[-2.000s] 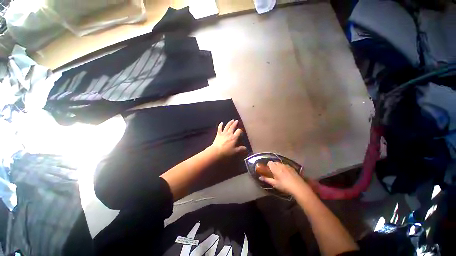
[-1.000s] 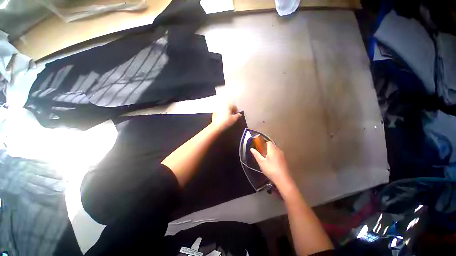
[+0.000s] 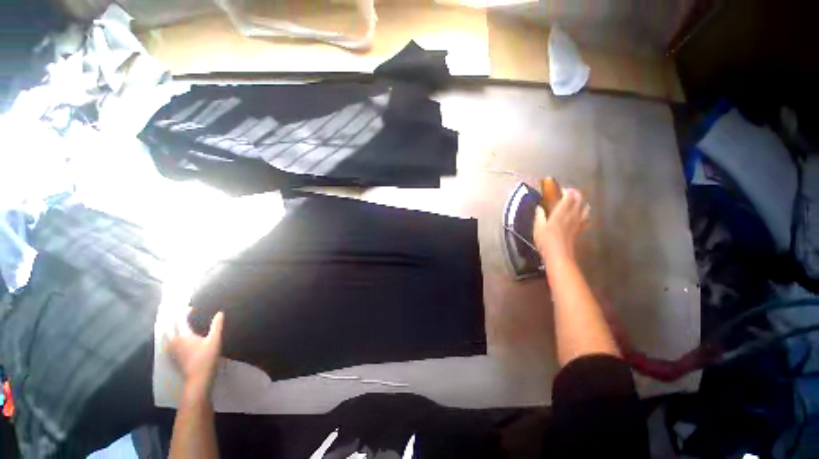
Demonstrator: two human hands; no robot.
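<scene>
A black sleeve panel lies flat on the pale ironing cover, its straight edge to the right and its curved end to the left. My right hand grips the orange-brown handle of the steam iron, which is on the cover, right of the panel and apart from it. My left hand is at the panel's curved left end, thumb and fingers spread; glare hides some of its fingers.
A pile of black pieces striped by sunlight lies beyond the panel. The red hose runs off right. Clear plastic lies on brown board at the back. Dark cloth is heaped at right; grey cloth at left. A pale thread lies near the front.
My left hand has moved from the panel's right edge to its left end and opened. The iron in my right hand has moved right and away, off the panel's edge. The view has shifted.
</scene>
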